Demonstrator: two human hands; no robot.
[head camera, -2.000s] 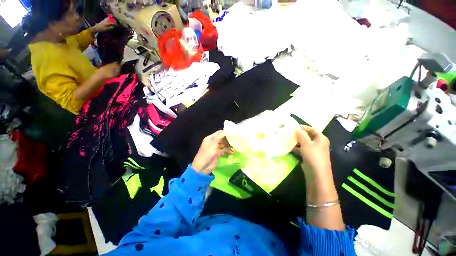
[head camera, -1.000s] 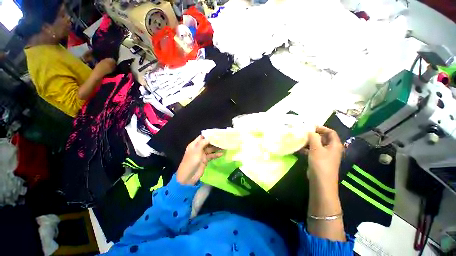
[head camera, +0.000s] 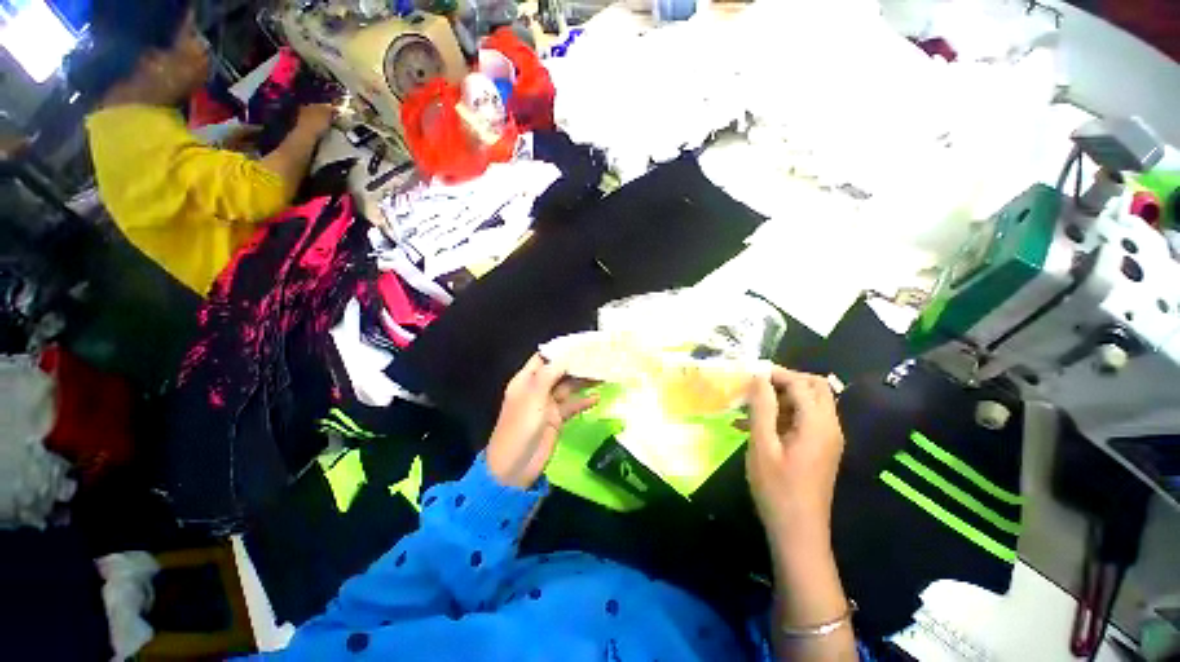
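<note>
A pale yellow flatbread (head camera: 673, 378) with a golden patch is held up between both hands, above the neon cut panel (head camera: 582, 468) with its small black logo patch. A thin, shiny clear plastic bag (head camera: 705, 321) lies along its far side. My left hand (head camera: 531, 420) pinches the left end between thumb and fingers. My right hand (head camera: 792, 433) pinches the right end. The bread's lower part is overexposed, so its near edge is hard to tell from the neon panel.
Black panels (head camera: 608, 252) lie around the hands, one with three neon stripes (head camera: 951, 491). A white fabric pile (head camera: 802, 104) is behind. A sewing machine (head camera: 1087, 278) stands at right. At left are black and pink pieces (head camera: 278, 278), a red plastic bag (head camera: 447, 129) and a person in yellow (head camera: 168, 181).
The bread is flatter and its golden side shows more, with the plastic bag now distinct behind it. My hands have moved slightly closer together. The person in yellow has reached toward the beige machine.
</note>
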